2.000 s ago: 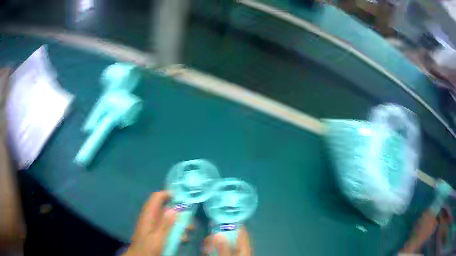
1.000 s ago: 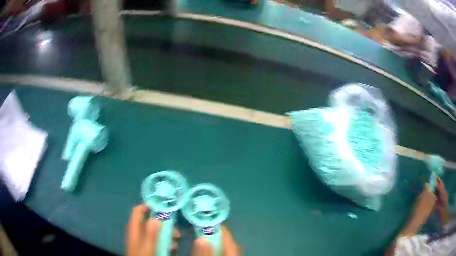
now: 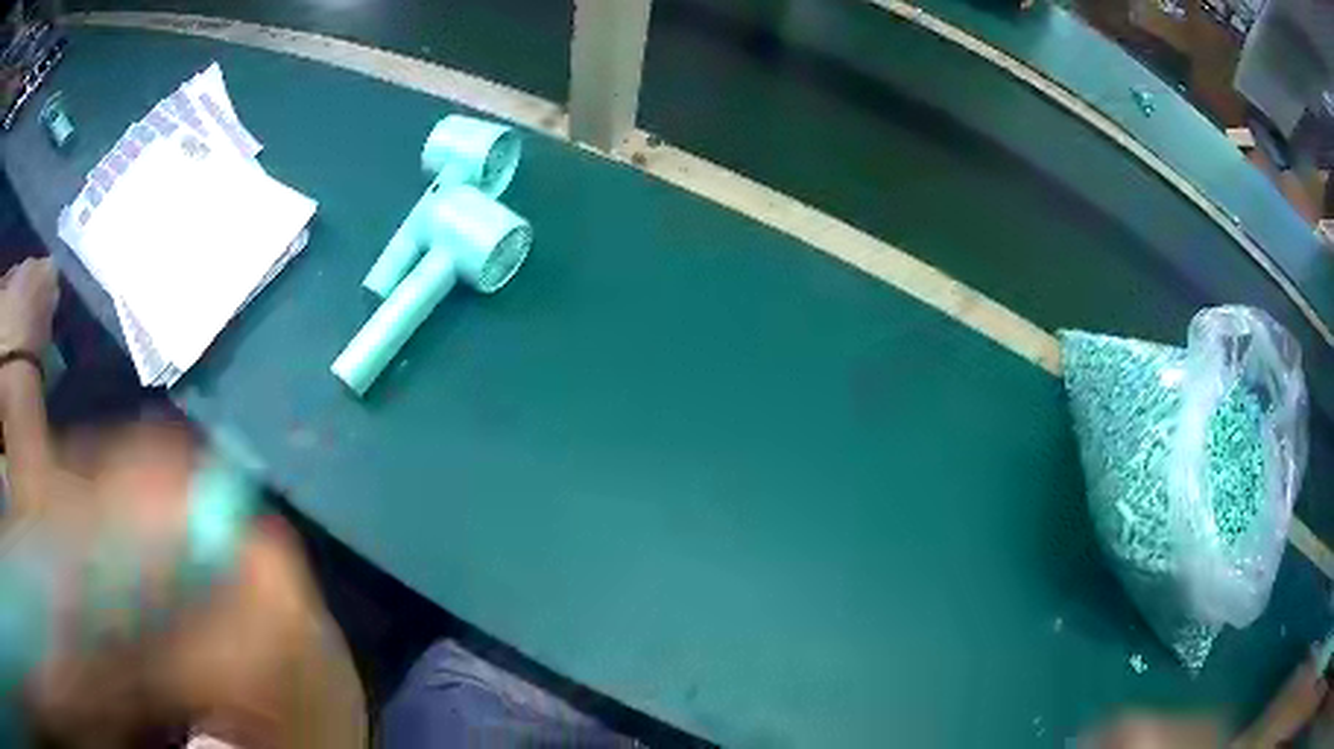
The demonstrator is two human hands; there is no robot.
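At the lower left a large, strongly blurred hand and forearm, which look like my left hand (image 3: 125,585), are close to the camera. Blurred mint-green patches show at the fingers and at the left edge, so the hand seems to hold a mint-green thing, too blurred to name surely. A blurred skin-coloured patch is cut off by the bottom edge at the right; I cannot tell if it is my right hand. Two mint-green handheld fans (image 3: 395,322) lie on the green bench top (image 3: 658,483), one partly over the other, heads toward the rail.
Label sheets (image 3: 198,242) lie fanned at the left, with another person's hand (image 3: 27,300) near them. A bulging clear bag (image 3: 1170,468) of small mint parts stands at the right, with stray bits beside it. A pale upright (image 3: 607,73) and rail border the dark conveyor. Another person's fingers show lower right.
The view has shifted left. The two fans held side by side at bottom centre are gone from there. A blurred hand with mint-green now fills the lower left.
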